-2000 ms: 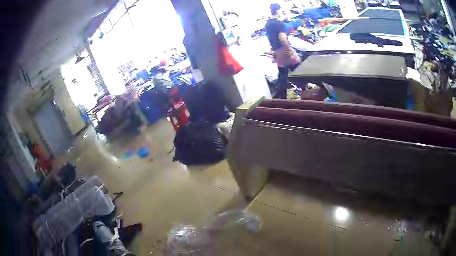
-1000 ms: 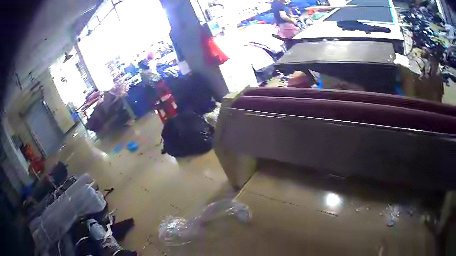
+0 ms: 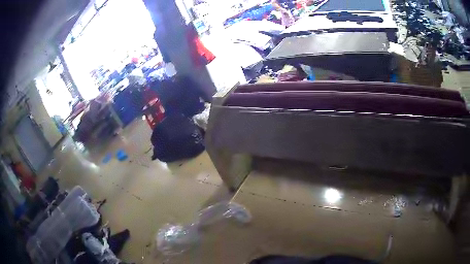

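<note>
The fabric roll feeder (image 3: 330,136) stands in front of me, with a pale grey-beige metal frame and two long dark-red rollers (image 3: 355,103) along its top. No fabric roll lies on the rollers. Clear crinkled plastic wrap (image 3: 178,238) lies bunched on the tiled floor in front of the feeder's left end. A dark shape (image 3: 314,259) is cut off by the bottom edge; I cannot tell what it is. Neither of my hands is in view.
Plastic-wrapped rolls (image 3: 64,227) lie at the lower left. A black bag (image 3: 178,139) sits on the floor left of the feeder, by a pillar. The cutting table (image 3: 350,23) with dark fabric is beyond the feeder. Blue scraps (image 3: 121,154) lie on the floor.
The view has shifted, so the feeder and floor wrap appear further left. The person by the table is now mostly out of the picture. A dark shape has appeared at the bottom edge.
</note>
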